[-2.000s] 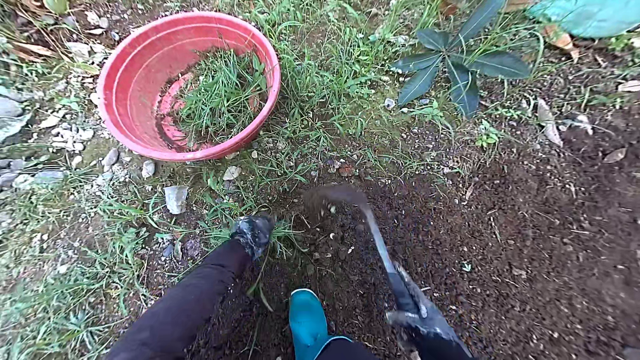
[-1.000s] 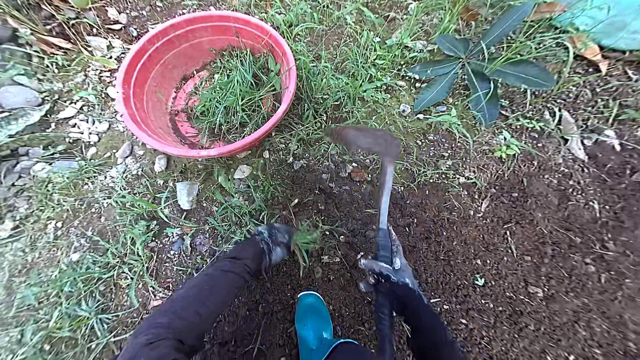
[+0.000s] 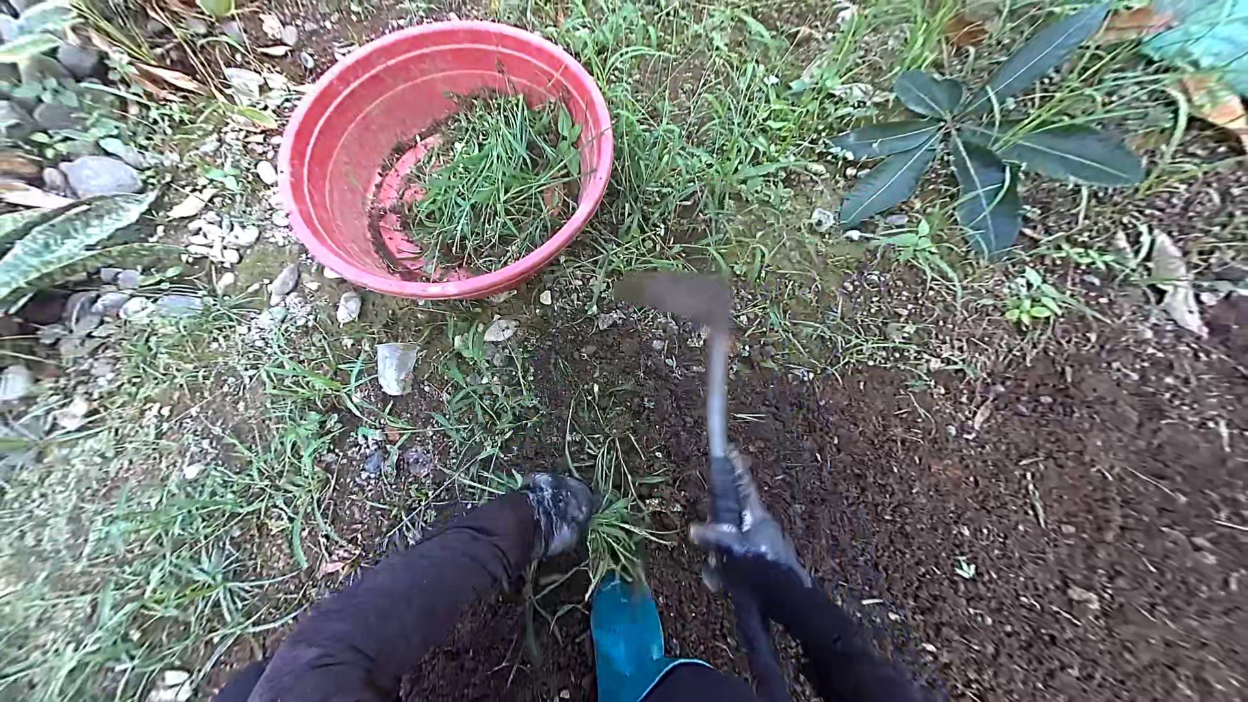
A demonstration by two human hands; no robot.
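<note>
My left hand (image 3: 562, 513), in a dirty dark glove, is closed on a tuft of pulled grass (image 3: 616, 531) just above the toe of a teal rubber boot (image 3: 624, 634). In my right hand (image 3: 746, 531), also gloved, is the dark-wrapped handle of a hand hoe (image 3: 718, 390). Its metal blade, slightly blurred, points left over the edge of the bare soil. Beyond my left hand, a red plastic basin (image 3: 327, 175) stands on the ground, partly filled with cut grass and weeds (image 3: 497, 185).
Dark loose soil (image 3: 1024, 507) lies to the right, weedy grass (image 3: 146, 546) to the left. Stones (image 3: 102, 176) and a whitish block (image 3: 397, 368) are near the basin. A broad-leaved plant (image 3: 975, 136) grows at upper right, beside a green sheet (image 3: 1204, 44).
The tuft of grass at my left hand looks larger than a second ago. The hoe in my right hand has come up from lower right since two seconds ago.
</note>
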